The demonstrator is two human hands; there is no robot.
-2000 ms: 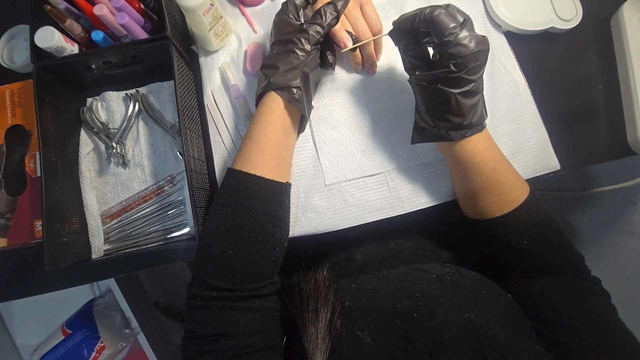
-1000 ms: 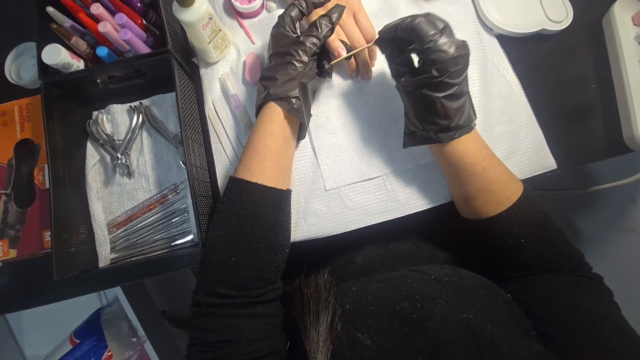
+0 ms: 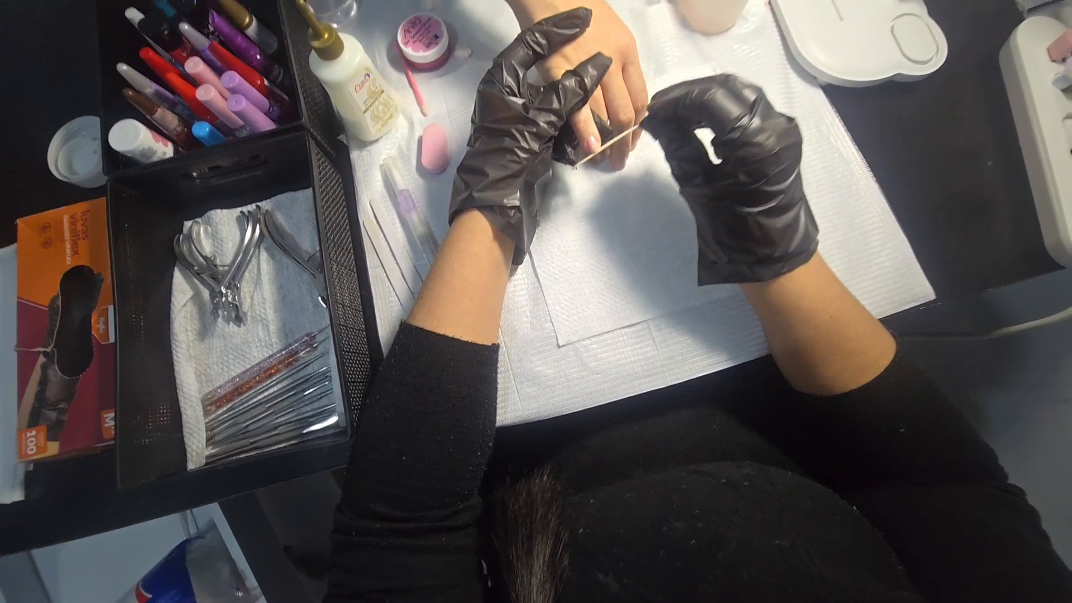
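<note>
My left hand (image 3: 523,126), in a black disposable glove, holds the fingers of another person's hand (image 3: 610,84) over the white towel. My right hand (image 3: 733,167), gloved too, pinches a thin wooden stick (image 3: 610,146) between thumb and fingertips. The stick slants down to the left across the person's fingertips; its tip is near my left thumb and fingers. Whether it touches a nail I cannot tell. A white paper sheet (image 3: 603,276) lies on the towel below the hands. Left of my left hand are a pink oval piece (image 3: 435,149) and a clear tube with lilac content (image 3: 408,201).
A black basket (image 3: 151,335) holds metal cuticle nippers (image 3: 222,268) and slim metal tools (image 3: 272,402). Behind it stand nail polish bottles and pens (image 3: 213,84). A white bottle (image 3: 362,96) and a pink jar (image 3: 423,40) are at the upper left, a white lamp-like device (image 3: 871,38) at upper right.
The stick's tip now reaches lower and further left, across the person's fingertips toward my left hand. My left hand still holds the person's fingers.
</note>
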